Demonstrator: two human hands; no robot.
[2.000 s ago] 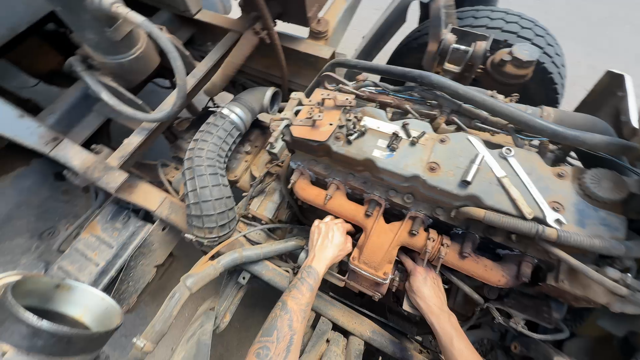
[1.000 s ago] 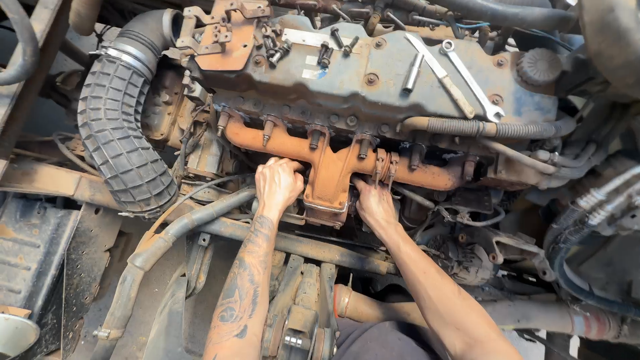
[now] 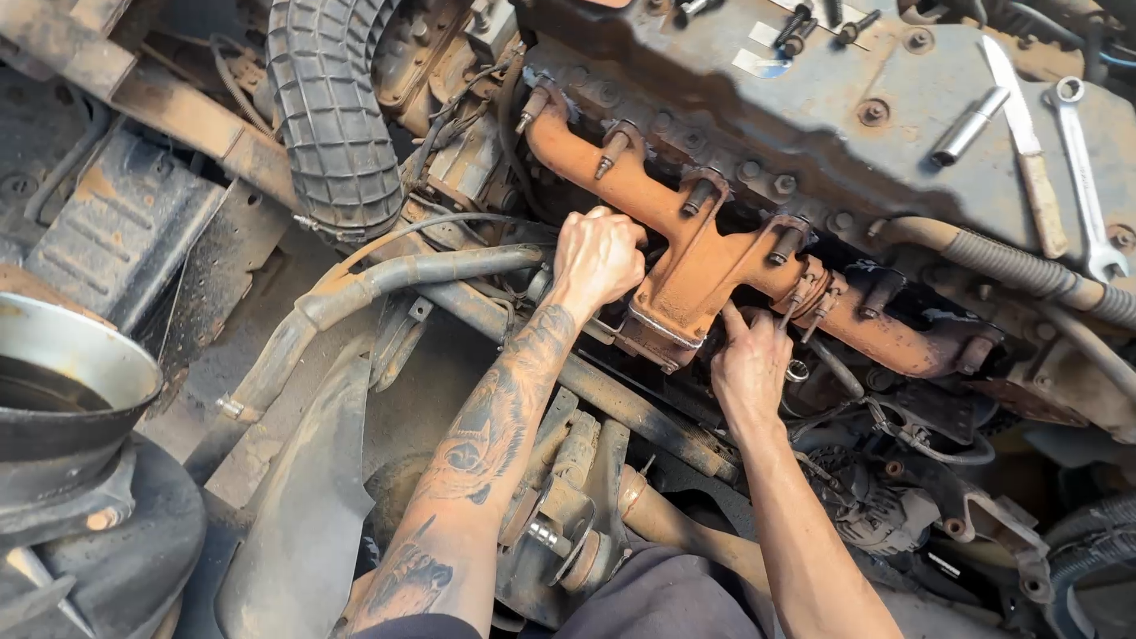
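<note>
A rust-orange exhaust manifold (image 3: pixel 661 204) runs along the side of a large engine, with bolts through its flanges. Just left of its central outlet flange (image 3: pixel 667 327) is my left hand (image 3: pixel 601 257), fingers curled; whatever lies inside them is hidden. On the outlet's other side, my right hand (image 3: pixel 753 355) reaches under the manifold, thumb-side finger near the casting and other fingertips partly hidden. The ring end of a wrench (image 3: pixel 796 371) shows beside it; whether I hold it is unclear. On the valve cover (image 3: pixel 852 133) lie a socket (image 3: pixel 970 126), a knife (image 3: pixel 1025 146), a combination wrench (image 3: pixel 1084 177) and several loose bolts (image 3: pixel 799 31).
A ribbed black rubber duct (image 3: pixel 333 115) stands at upper left. A grey hose (image 3: pixel 408 271) and a rusty frame tube (image 3: pixel 621 408) cross below the manifold. An open metal-rimmed cylinder (image 3: pixel 80 355) is at far left. Brackets and cables (image 3: pixel 967 497) crowd the lower right.
The view has shifted and come closer to the manifold. Both my hands remain on either side of its central outlet; no tool on the valve cover has plainly moved.
</note>
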